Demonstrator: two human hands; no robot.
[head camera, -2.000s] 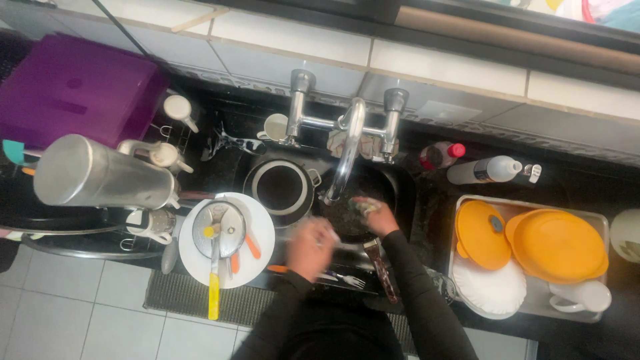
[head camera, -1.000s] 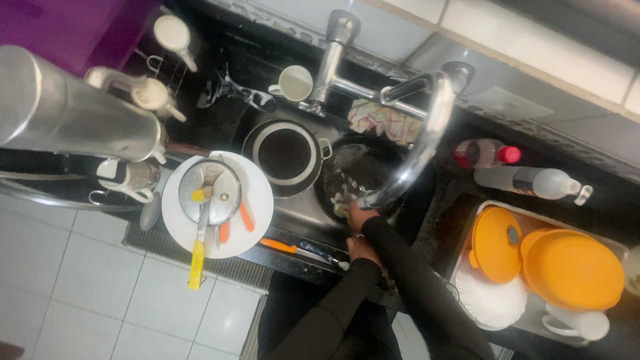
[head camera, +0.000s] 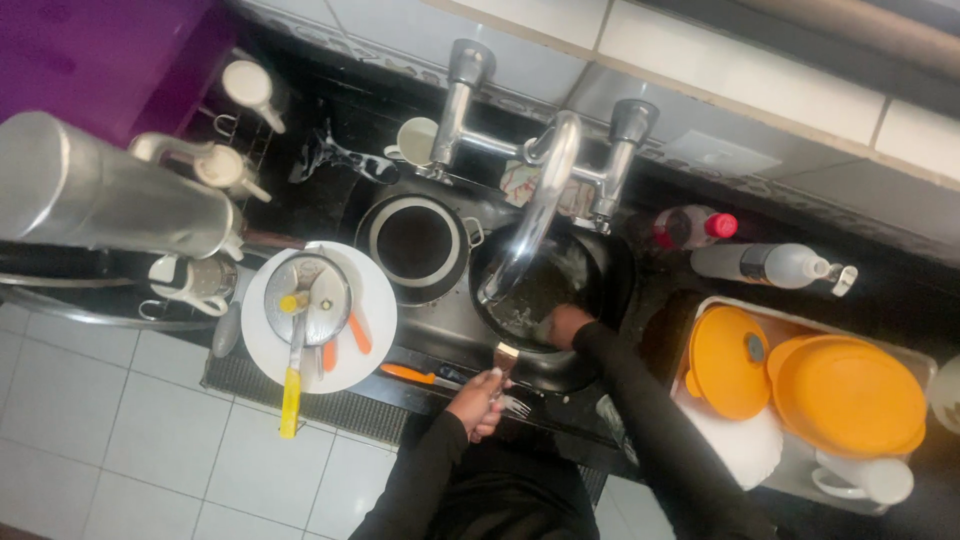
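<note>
My left hand (head camera: 480, 405) is closed around the handle of a dark frying pan (head camera: 544, 289), at the sink's front edge. Inside the pan, toward its near right side, my right hand (head camera: 568, 327) reaches down; its fingers and anything in them are blurred and partly hidden. Suds lie on the pan's surface. The chrome faucet spout (head camera: 544, 202) arches over the pan. To the left in the steel sink (head camera: 442, 330) sits a round black pan with a pale ring (head camera: 414, 240). A fork (head camera: 516, 406) and an orange-handled knife (head camera: 407, 373) lie along the front edge.
At left, a white plate (head camera: 259, 356) holds a metal lid (head camera: 277, 304) and utensils, near a tall metal pitcher (head camera: 112, 187) and mugs. Two bottles, one red-capped (head camera: 686, 226), stand right of the faucet. A tray (head camera: 919, 364) holds orange containers (head camera: 847, 394). A mug (head camera: 417, 140) stands behind the sink.
My left hand has moved from beside my right wrist to the pan's handle at the front edge. My right hand stays in the pan.
</note>
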